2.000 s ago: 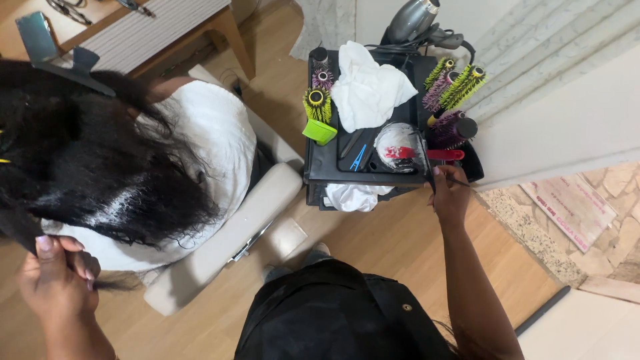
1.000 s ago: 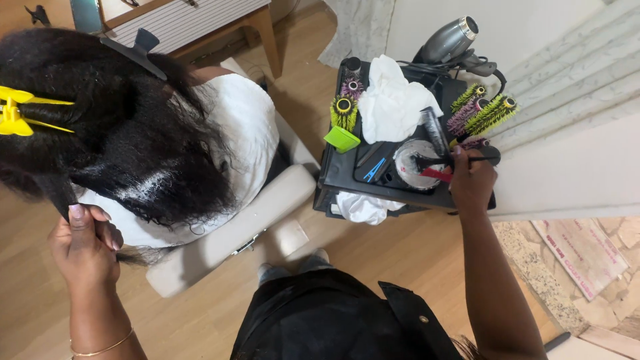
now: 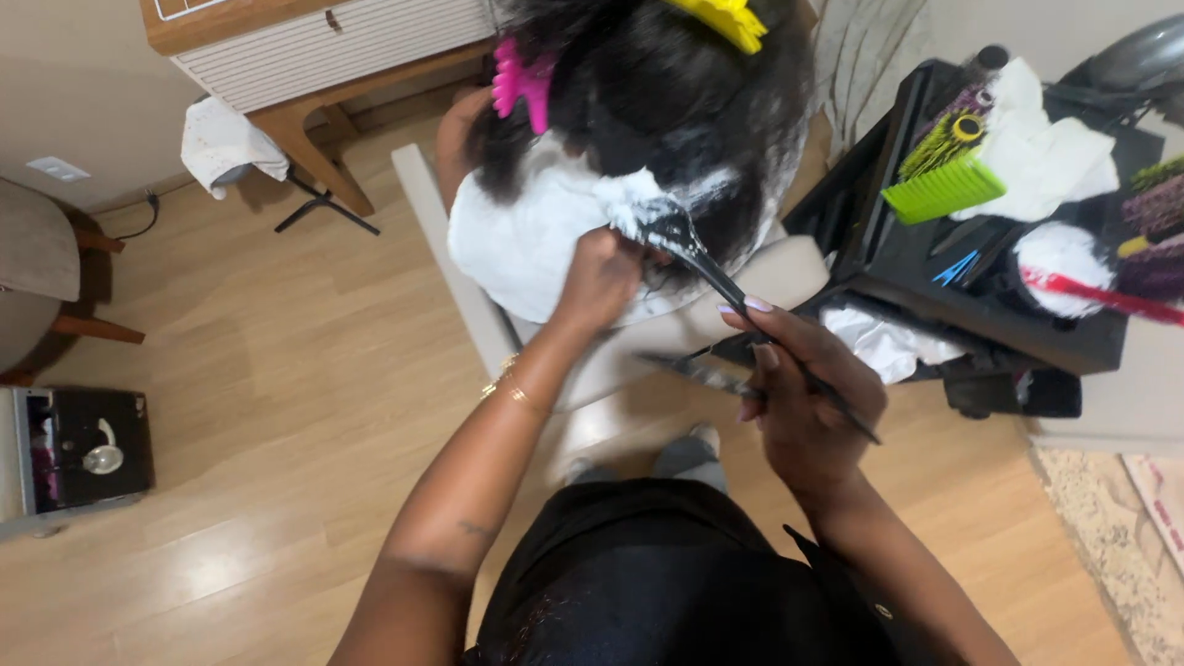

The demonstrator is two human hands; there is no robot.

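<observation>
My right hand (image 3: 814, 398) grips a black tint brush (image 3: 712, 273) whose head carries a thick white cream (image 3: 638, 199). A second dark tool, blurred, perhaps a comb (image 3: 703, 375), also sticks out from that hand. The loaded brush is beside a seated person's dark hair (image 3: 684, 102), which has white cream on one part. My left hand (image 3: 601, 277) is closed at the ends of the hair, just below the brush head; the strand in it is mostly hidden. A pink claw clip (image 3: 524, 85) and a yellow clip (image 3: 726, 20) hold hair up. A white towel or cape covers the person's shoulders.
On the right, a black trolley (image 3: 999, 324) bears a bowl of white cream (image 3: 1064, 264) with a red-handled tool, a green comb (image 3: 943, 190), round brushes, white paper and a hair dryer (image 3: 1142, 55). A wooden table (image 3: 314, 88) stands ahead, a chair (image 3: 37, 268) at the left.
My right hand has come from the bowl on the trolley to the hair, with the cream-laden brush. My left hand is still at the hair. The view has swung left.
</observation>
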